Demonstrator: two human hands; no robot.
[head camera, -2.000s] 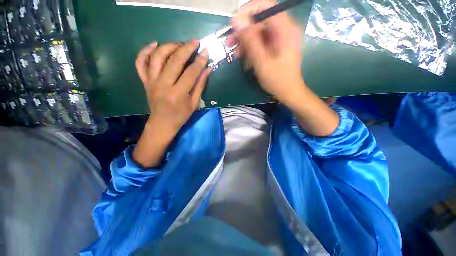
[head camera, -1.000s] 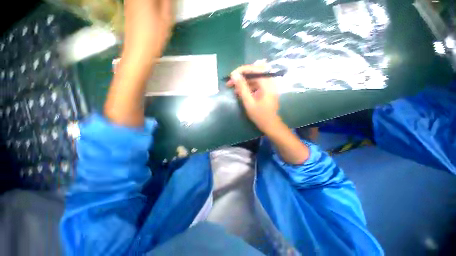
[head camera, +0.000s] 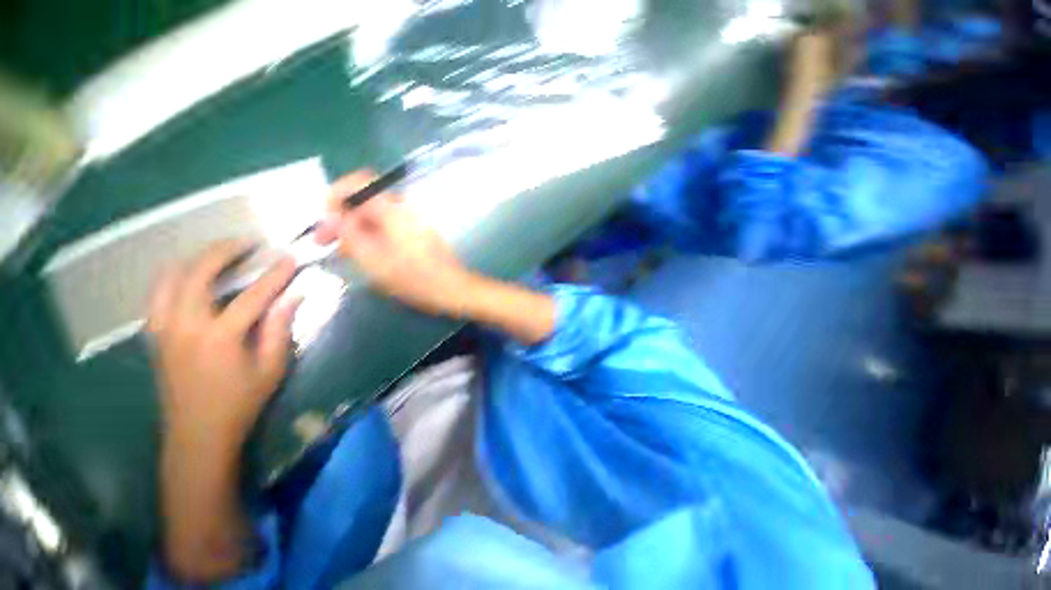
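Observation:
My left hand (head camera: 219, 334), blurred, is over the near edge of the grey-beige adhesive sheet (head camera: 150, 259). A small dark piece, seemingly an electronic module (head camera: 234, 267), shows between its fingers. My right hand (head camera: 398, 248) holds the dark tweezers (head camera: 378, 184) like a pen, close to my left fingertips. The tweezer tip is blurred near the sheet's white end (head camera: 288, 202). I cannot see whether the tip holds anything.
Glossy clear plastic film (head camera: 519, 127) lies beyond my right hand. A long white strip (head camera: 219, 58) runs along the far side. Small pale scraps (head camera: 309, 426) lie near the front edge. Another person's blue sleeve (head camera: 853, 184) and forearm are at the right. Shiny plastic shows at the lower left.
The view has swung to the right. My left hand has come back from the far left to beside my right hand, now with a dark piece. My right hand still holds the tweezers.

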